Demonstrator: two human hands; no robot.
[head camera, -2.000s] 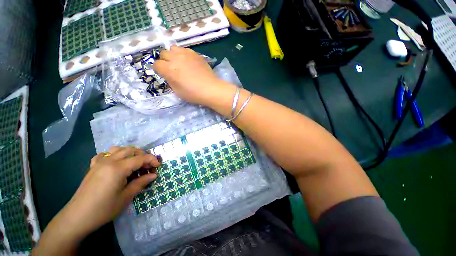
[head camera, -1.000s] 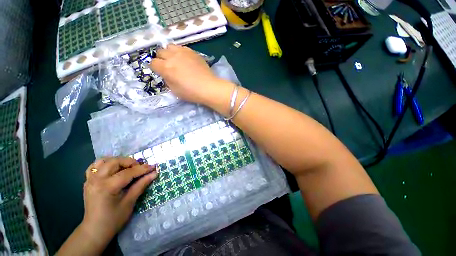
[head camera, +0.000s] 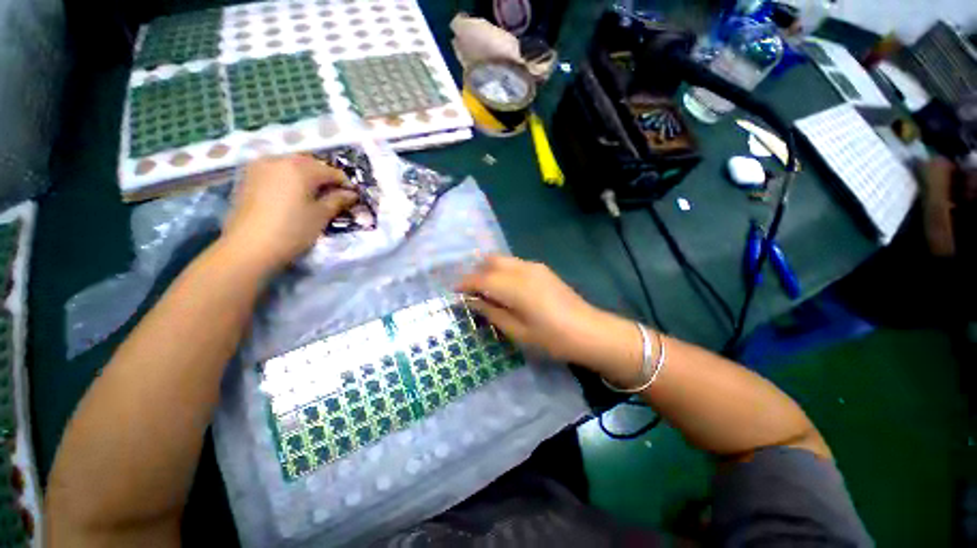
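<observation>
The green PCB panel lies on bubble wrap. Its upper rows are covered with bright silvery shields; the lower rows show green and gold. My left hand reaches into the open clear plastic bag of shields beyond the panel, fingers bent among the loose pieces. My right hand is over the panel's upper right corner, fingertips low at the shield rows and slightly blurred. Whether either hand grips a shield cannot be made out.
White slabs with brown spots hold green panels at the far left. A tape roll, yellow handle, black box with cables and blue-handled pliers are to the right. Part of another person's arm shows at far right.
My left hand has moved from the panel into the bag. My right hand has left the bag for the panel's upper right. The view has shifted, showing more of the bench's far side.
</observation>
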